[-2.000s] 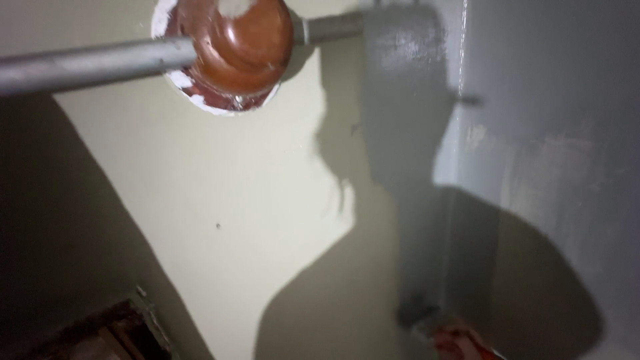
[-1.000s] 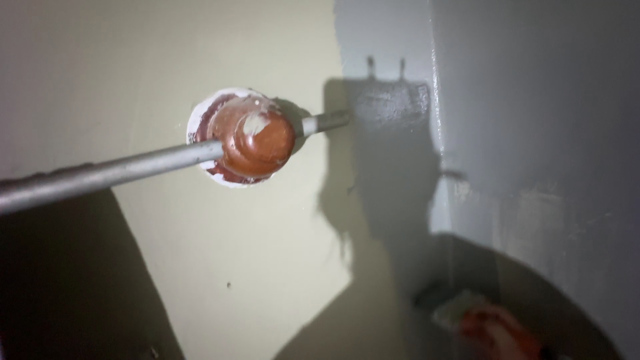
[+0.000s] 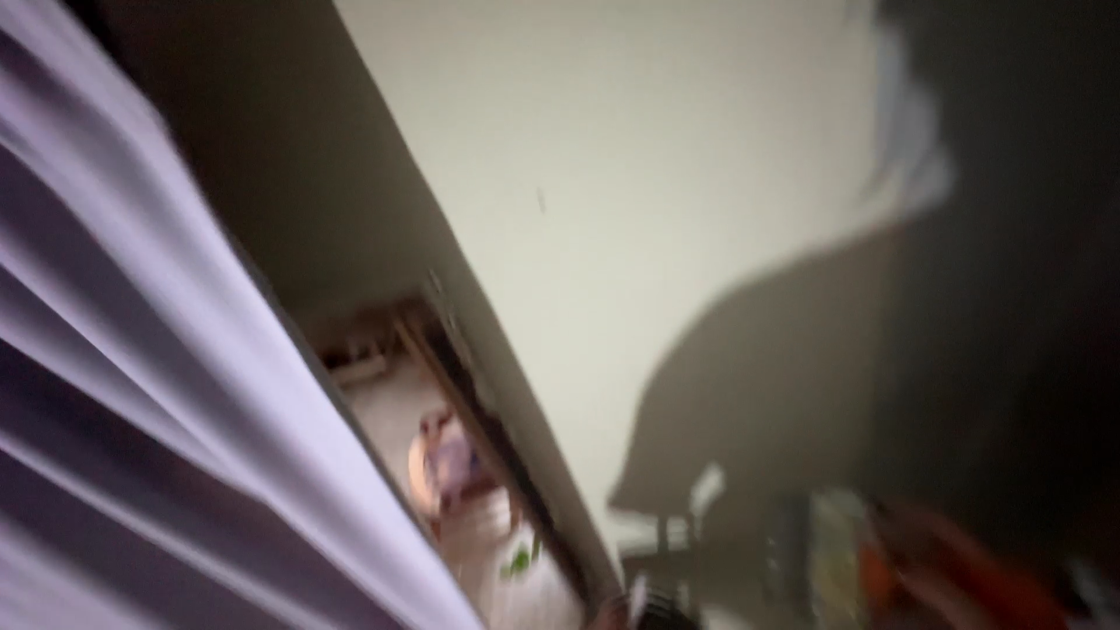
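Note:
My right hand [image 3: 936, 569] shows at the lower right, dark and strongly blurred. It is closed around a tool with an orange part and a pale, block-like head [image 3: 836, 560], perhaps a brush; the blur hides the exact kind. The tool is in front of the shadowed part of the cream wall [image 3: 630, 175]. I cannot tell whether its head touches the wall. No left hand can be made out.
Folded pale purple fabric [image 3: 201, 315] fills the left side. Beside it, a dark-framed opening [image 3: 490, 446] gives onto a lit space with blurred shapes. A large shadow covers the right of the wall. A dark, blurred object [image 3: 665, 608] is at the bottom.
The view has swung, with heavy blur; the metal pipe and the brown round fitting on the wall are out of sight. Purple fabric has come in at the left.

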